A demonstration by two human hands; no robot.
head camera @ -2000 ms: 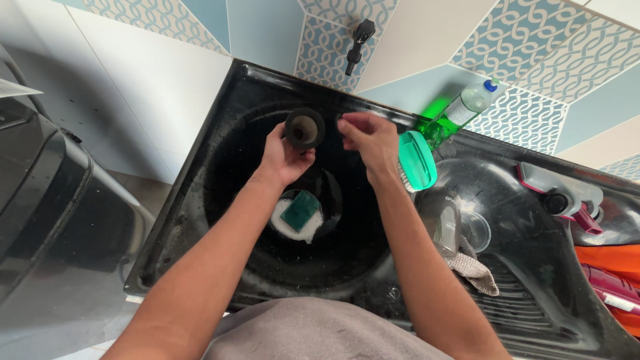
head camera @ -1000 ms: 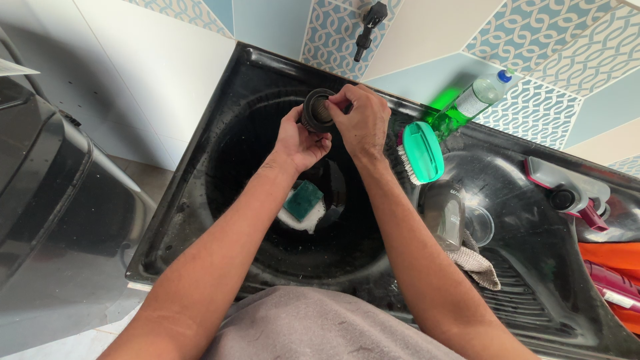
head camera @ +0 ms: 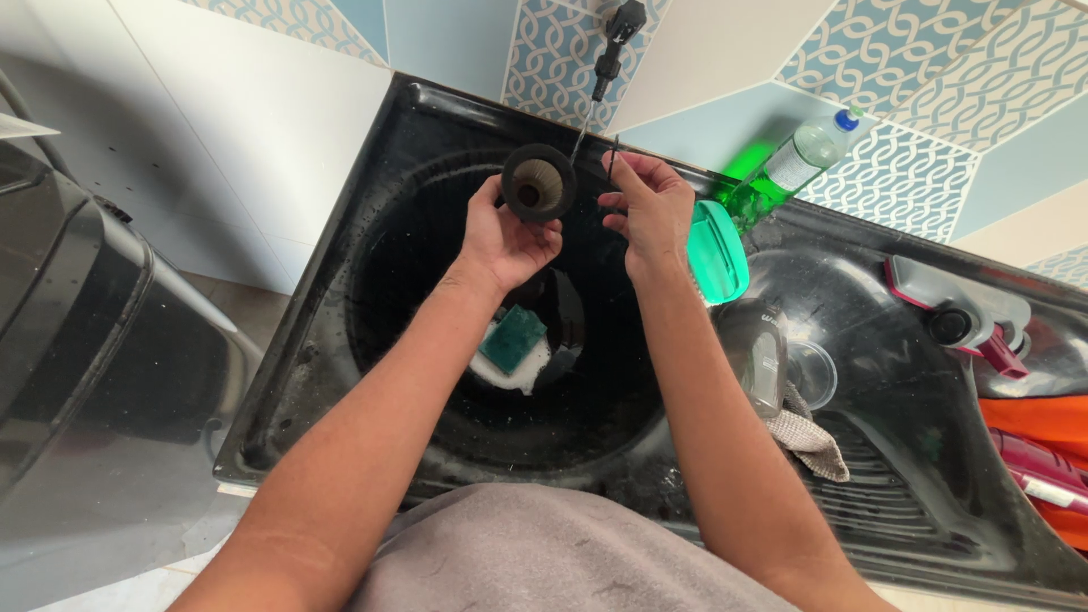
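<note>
Over the round basin of a black sink [head camera: 314, 357], my left hand [head camera: 510, 242] holds a dark cup-shaped filter [head camera: 538, 182] with a pleated, pale inside; its open end faces up toward me. My right hand [head camera: 650, 204], just right of the filter, pinches a thin dark ring or strip [head camera: 613, 161], seen nearly edge-on. A thin stream of water falls from a black faucet [head camera: 608, 68] between the filter and my right fingers. Below, a green sponge [head camera: 513, 339] lies on white foam in the basin.
Right of my right hand are a turquoise scrub brush [head camera: 718, 255] and a green soap bottle [head camera: 786, 170]. Beyond my forearm lie a clear container [head camera: 765, 357], a cloth [head camera: 812, 433] and a grey and maroon vacuum head [head camera: 960, 306]. A dark appliance [head camera: 102, 340] stands at left.
One second ago my right fingers were at the filter's rim; now they are apart from it, with the thin dark piece between them. A stream of water now shows under the faucet.
</note>
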